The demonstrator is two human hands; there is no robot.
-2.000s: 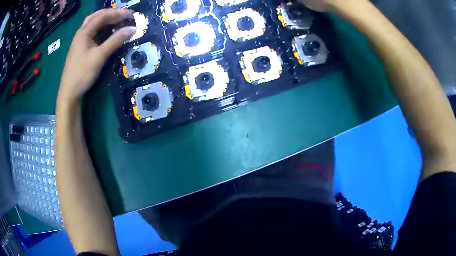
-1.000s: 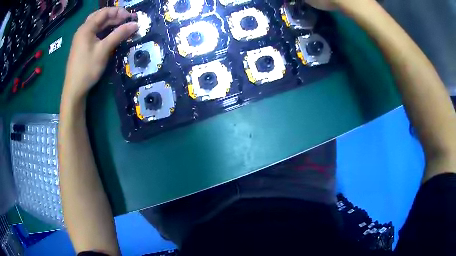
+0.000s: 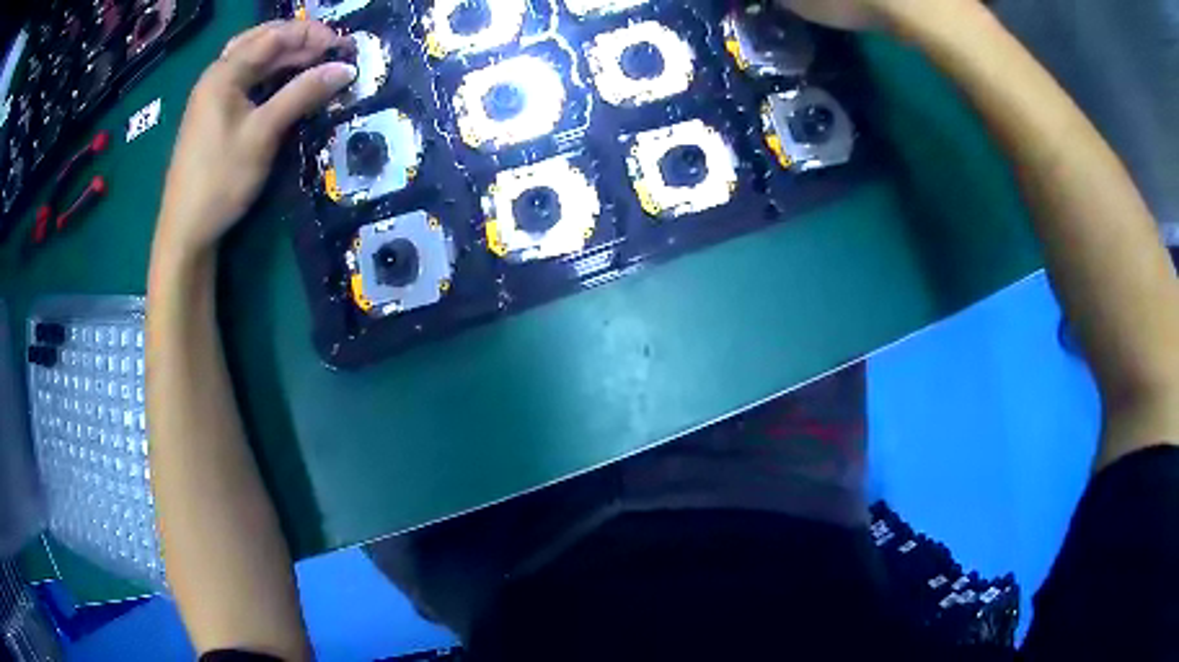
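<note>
The black module tray (image 3: 517, 300) lies on the green bench and runs out of the top of the picture. It holds rows of silver modules (image 3: 402, 263) with dark round centres and orange edges. My left hand (image 3: 259, 104) is at the tray's left edge, thumb and fingers bent around a silver module (image 3: 366, 67); whether it grips the module cannot be told. My right hand (image 3: 838, 10) is at the top edge of the picture, over the tray's right side, cut off, with its fingertips hidden.
A clear small-parts tray (image 3: 93, 433) with a few black parts in one corner lies at the left. Red-handled nippers (image 3: 80, 204) and a small label (image 3: 144, 119) lie above it. A second black tray (image 3: 80, 78) is at the upper left. The bench edge (image 3: 621, 453) curves in front.
Compared with two seconds ago, the view has shifted slightly. My left hand stays beside the same module, and my right hand stays at the top edge.
</note>
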